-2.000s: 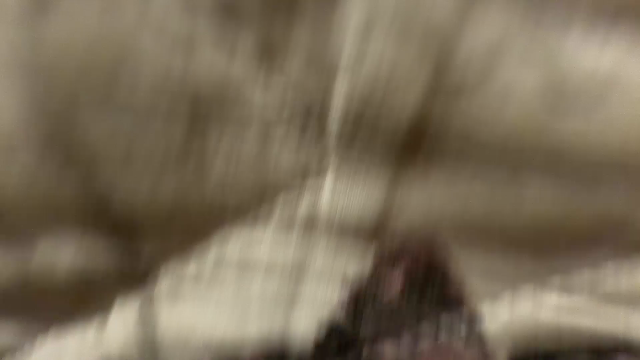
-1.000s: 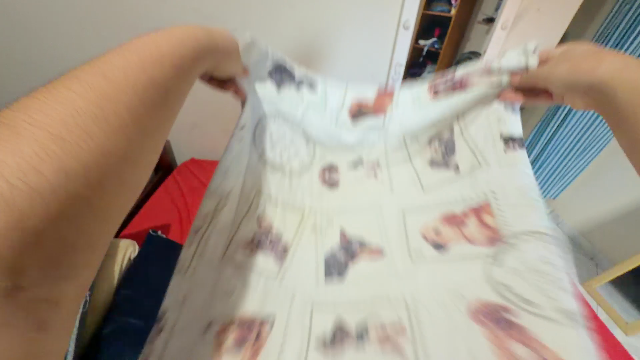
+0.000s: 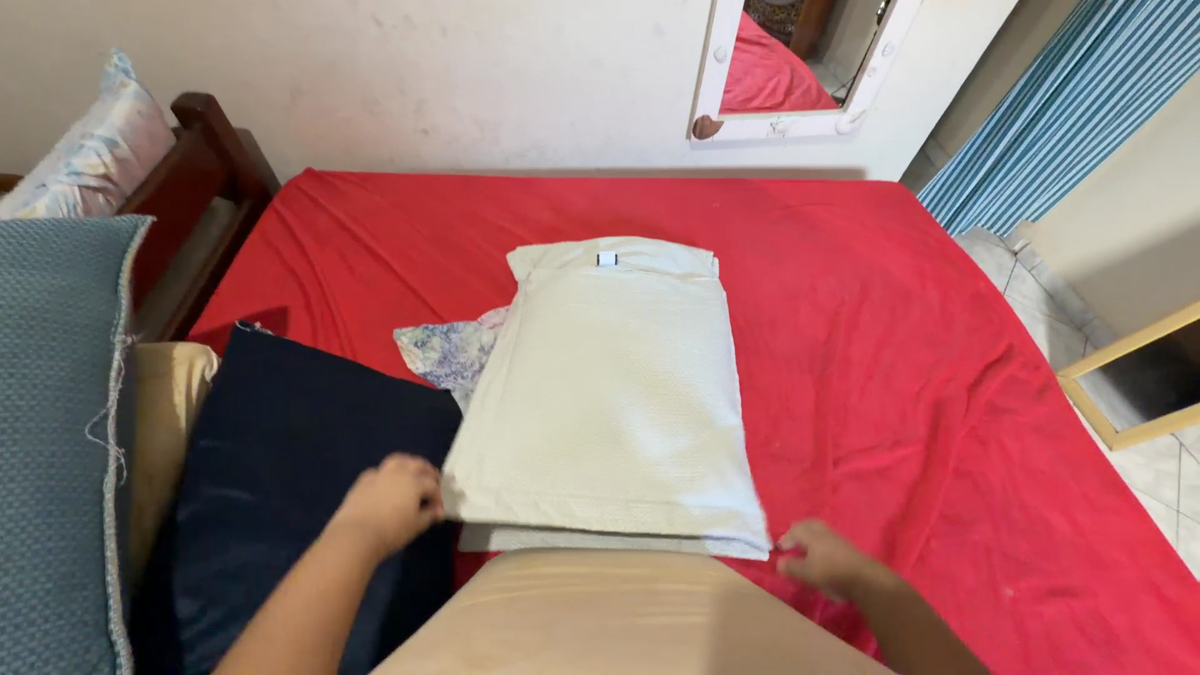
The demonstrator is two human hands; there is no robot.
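A cream-white textured cloth [image 3: 609, 394], folded into a rough rectangle with a small tag near its far edge, lies on the red sheet [image 3: 844, 328] of a bed. My left hand [image 3: 398, 497] is at its near left corner, fingers curled, over a dark navy cloth piece [image 3: 309, 469]; whether it pinches the corner is unclear. Just off the near right corner is my right hand [image 3: 825, 560], slightly blurred, its fingertips close to the edge; its grip cannot be made out. A floral cloth [image 3: 450, 352] sticks out from under the white one on the left.
On the left stand a blue-grey cushion [image 3: 56, 422] with frayed edging, a tan cloth [image 3: 164, 412], a wooden bed frame [image 3: 202, 187] and a patterned pillow [image 3: 103, 150]. A white-framed mirror [image 3: 778, 122] is by the wall. Blue striped curtain [image 3: 1059, 103] and a yellow-framed item [image 3: 1134, 412] are right.
One second ago both hands held up a cloth printed with animal pictures. Now a plain white side faces up, folded on the bed, and both hands are low at its near corners.
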